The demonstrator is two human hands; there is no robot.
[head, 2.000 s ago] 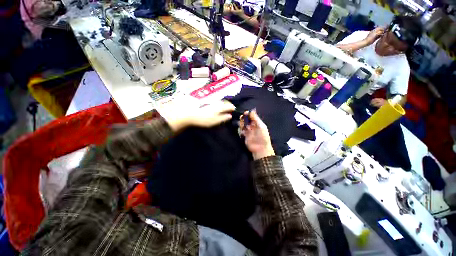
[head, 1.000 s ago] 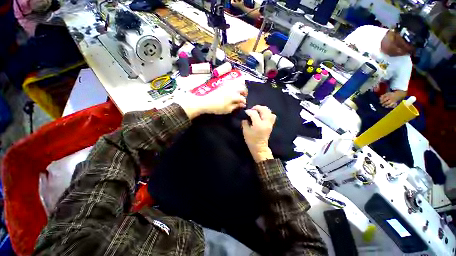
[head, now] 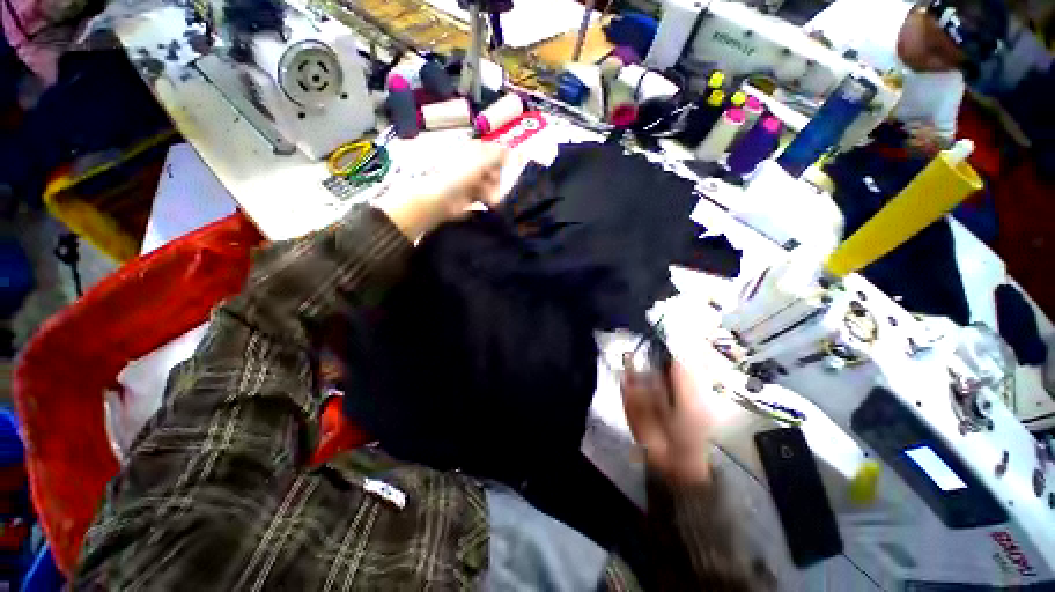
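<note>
Black cloth point(head: 486, 347) lies over the wearer's lap and the table edge, with more dark cut pieces point(head: 631, 220) spread on the white table behind it. My left hand point(head: 463, 194) is at the upper left edge of the cloth, blurred, its fingers closed on the cloth. My right hand point(head: 668, 416) is over the table right of the cloth, apart from it and blurred. A small dark tool point(head: 657, 349), perhaps thread snips, shows at its fingers.
A sewing machine with a yellow cone point(head: 908, 214) stands at right, a black phone point(head: 798, 495) near it. Another machine point(head: 310, 81) is upper left, thread cones point(head: 727, 133) at the back. A red crate point(head: 58, 382) is at left. A person point(head: 926, 98) sits upper right.
My right hand has left the cloth and moved right and down towards the machine. My left hand has moved a little up and left with the cloth.
</note>
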